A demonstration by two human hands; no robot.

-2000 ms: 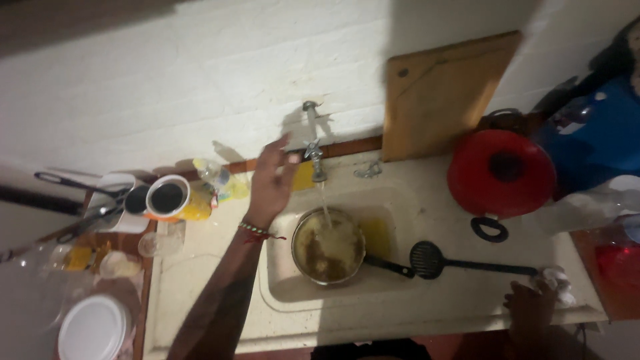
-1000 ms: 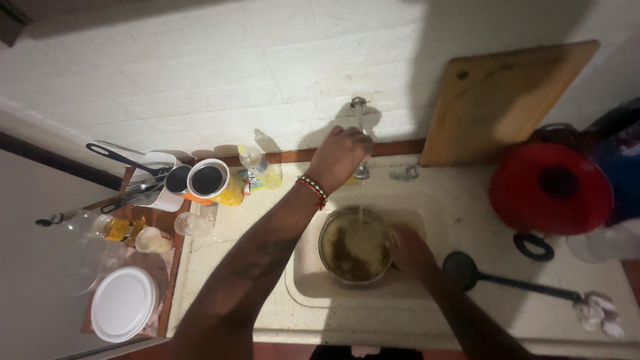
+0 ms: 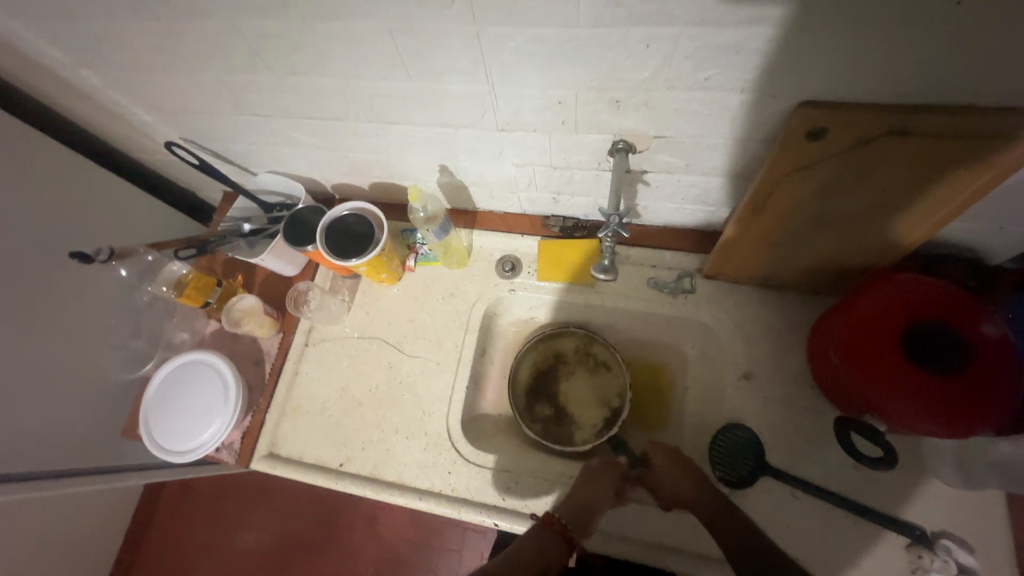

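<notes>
A round metal saucepan (image 3: 570,390) with brownish, cloudy liquid and dark residue inside sits in or just over the sink basin (image 3: 480,352). Its dark handle (image 3: 626,450) points toward me. My right hand (image 3: 674,478) is closed around the handle. Close beside it, my left hand (image 3: 598,492), with a red bracelet at the wrist, is at the handle's end; its fingers are partly hidden, so its hold is unclear. Above the basin is the metal faucet (image 3: 612,232), with no stream visible. A yellow cloth or sponge (image 3: 650,392) lies in the basin, right of the pan.
A black slotted spatula (image 3: 738,456) and red lid or pan (image 3: 920,352) are at right. A wooden cutting board (image 3: 868,196) leans on the wall. Another yellow cloth (image 3: 568,261), a plastic bottle (image 3: 438,228), a yellow-and-white cup (image 3: 372,248) and a white-lidded tub (image 3: 192,406) are leftward.
My left hand has come down from the faucet to the pan's handle. The water stream seen earlier has stopped. My right hand has moved from the pan's side to its handle.
</notes>
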